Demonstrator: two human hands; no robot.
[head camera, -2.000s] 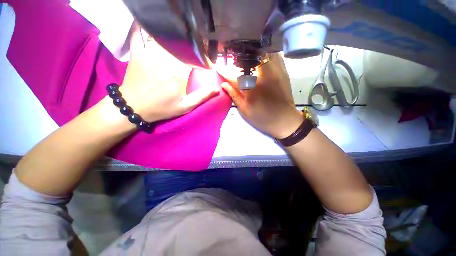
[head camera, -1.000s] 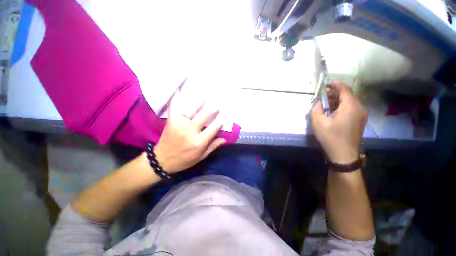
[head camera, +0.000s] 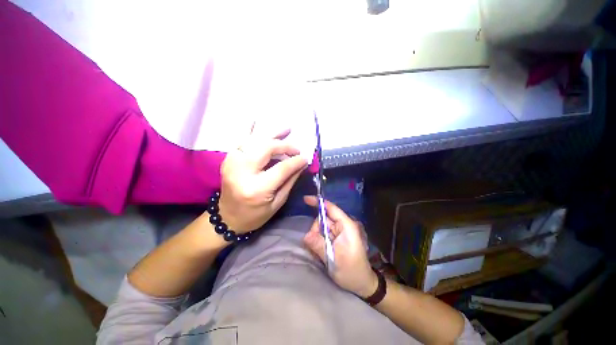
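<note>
A magenta fabric panel (head camera: 88, 128) with a folded flap lies across the left of the white table and over its front edge. My left hand (head camera: 253, 178) pinches the panel's end near the table edge, with a small magenta bit showing past the fingertips. My right hand (head camera: 341, 246) holds the scissors (head camera: 321, 195), seen edge-on and upright in the picture, with the blades right beside my left fingertips at the small magenta bit. Glare hides the fabric around my fingers; whether the blades are open cannot be told.
The white table (head camera: 419, 101) has a grey ridged front edge. A magenta scrap (head camera: 550, 71) lies at the right by the pale machine body (head camera: 540, 23). Below right stands a wooden-framed box (head camera: 466, 249) with white pieces in it. A small machine part shows at the top.
My right hand has picked up the scissors from beside the machine and brought them left to my left hand. The panel has come off the needle area. The view has shifted, leaving most of the machine head out.
</note>
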